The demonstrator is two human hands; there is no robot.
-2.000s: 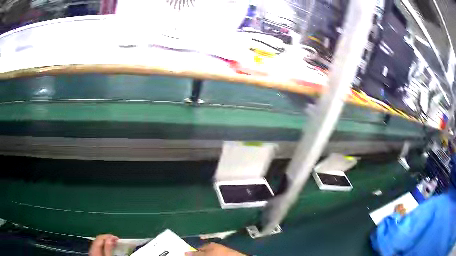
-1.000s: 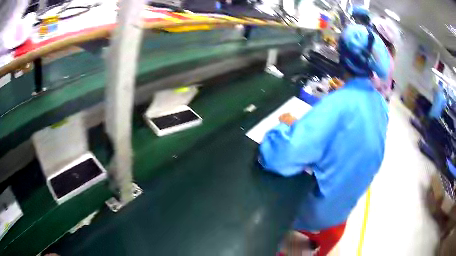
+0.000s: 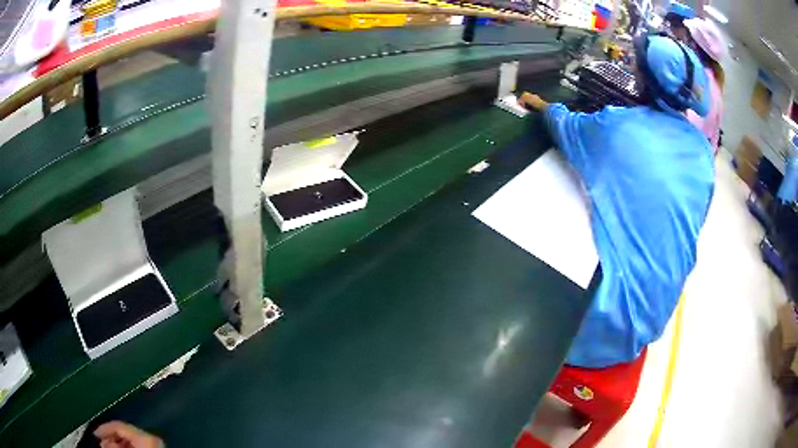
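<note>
My right hand (image 3: 127,435) is small and cut off by the bottom edge at the lower left; what its fingers do is unclear. My left hand is out of view. An open white box (image 3: 133,339) with a flat black item (image 3: 122,308) stands at the left, its lid up with a lime tab (image 3: 87,212). A second open white box (image 3: 322,216) with a black item (image 3: 316,198) stands right of the post. A white box part (image 3: 10,374) with dark print is cut off by the left edge.
A pale metal post (image 3: 238,166) is bolted at the belt edge. A person in a blue smock (image 3: 634,219) sits at the right on a red stool (image 3: 591,394), one hand at a far white box (image 3: 510,102). A white sheet (image 3: 547,219) lies on the green worktop (image 3: 394,324).
The view has swung right, and my left hand and the printed white piece have left it. The neighbour's hand has moved from the white sheet to the far box.
</note>
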